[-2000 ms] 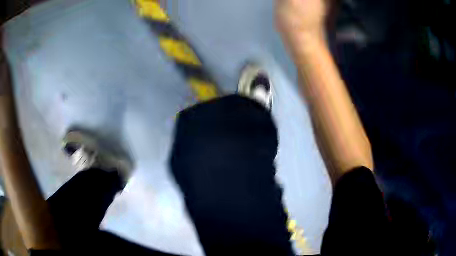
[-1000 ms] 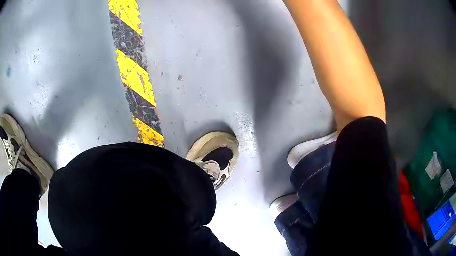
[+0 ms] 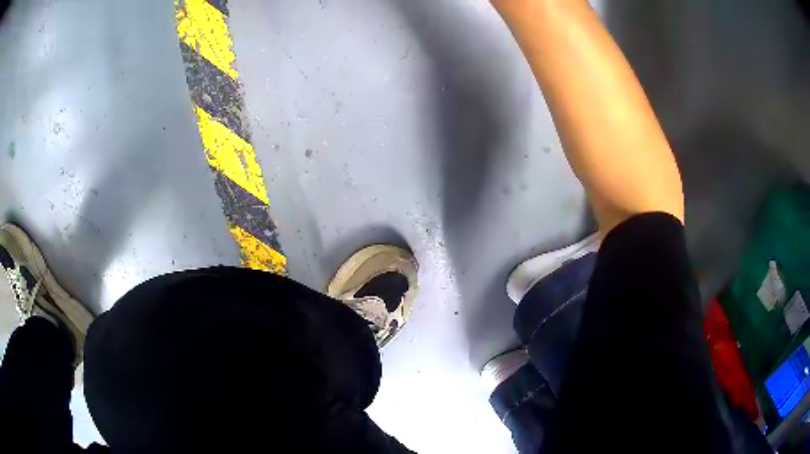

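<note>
Neither of my hands is in the picture. My bare right forearm (image 3: 599,106) with a black sleeve reaches up from the right and is cut off by the top edge, so the hand is hidden beyond it. My left arm is out of view. Nearest in front of me is the grey floor (image 3: 355,115) with a worn yellow-and-black tape strip (image 3: 233,151). My dark-clothed leg (image 3: 231,355) covers the lower left. My beige shoes stand on both sides, one at centre (image 3: 377,288) and one at far left (image 3: 35,279).
Another person's jeans legs (image 3: 555,310) and white shoes (image 3: 549,270) stand close at my right. At the right edge are a green surface (image 3: 777,239) with two white papers (image 3: 772,286), a red item (image 3: 730,363) and a blue screen-like object (image 3: 789,381).
Since two seconds ago, my hand at the top and my left arm have left the picture. The other person's legs and the green surface have come into view. The last second shows only a slight shift.
</note>
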